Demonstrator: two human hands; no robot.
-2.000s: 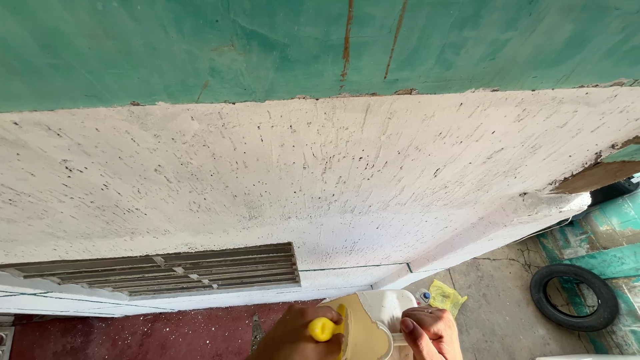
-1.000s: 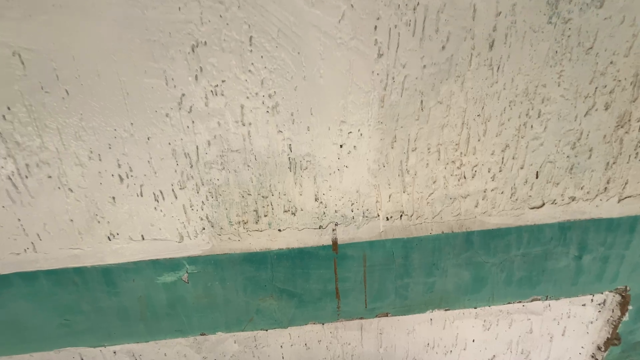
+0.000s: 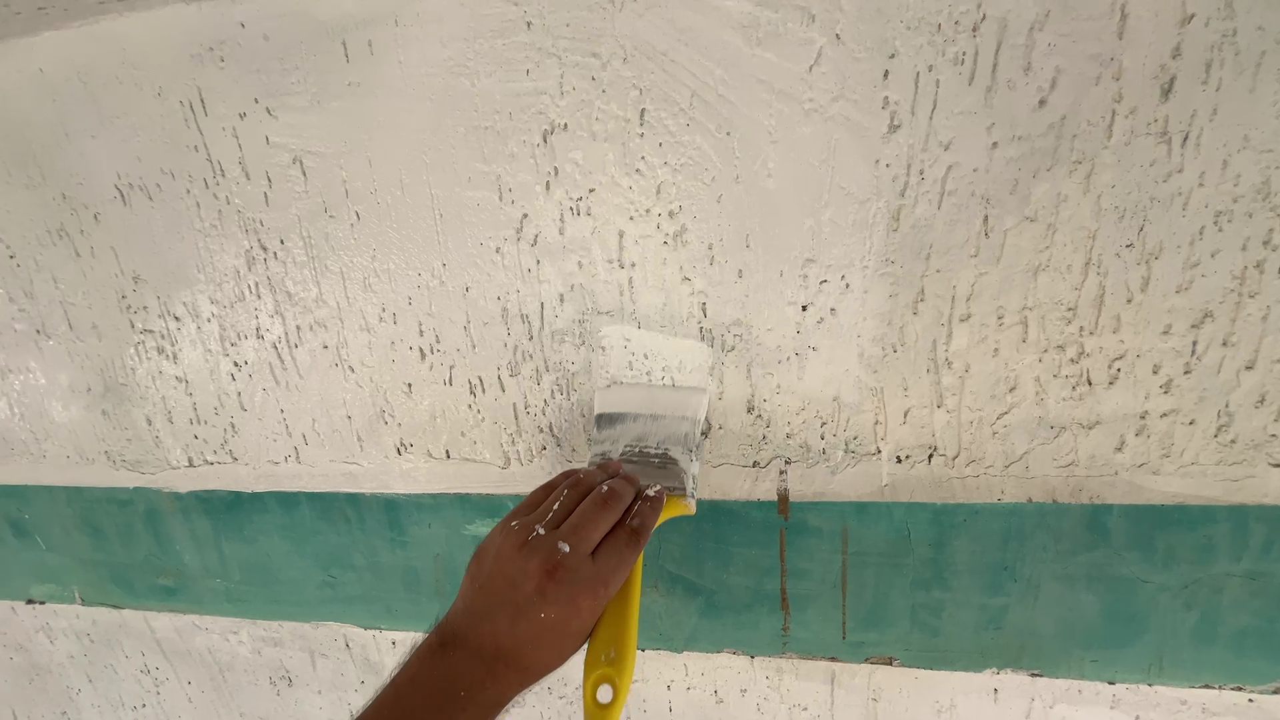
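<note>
My left hand (image 3: 565, 570) reaches up from the bottom edge with its fingers closed around a flat paintbrush (image 3: 612, 630) with a yellow handle. Its fingertips lie at the lower part of the metal ferrule, which is smeared with white paint. White-coated bristles (image 3: 655, 360) point upward against the rough off-white wall (image 3: 400, 250), just above the green band. Spots of white paint dot the knuckles and fingers. The thumb cannot be made out clearly. My right hand is outside the view.
A green painted band (image 3: 950, 580) crosses the wall, with brown vertical streaks right of the brush. Below it runs a pitted white surface (image 3: 800, 690). Dark pits and grooves mark the wall above.
The view has tilted up from the ground and vent grille to the wall. My left hand with the brush, absent one second ago, is now against the wall. My right hand and the container have left view.
</note>
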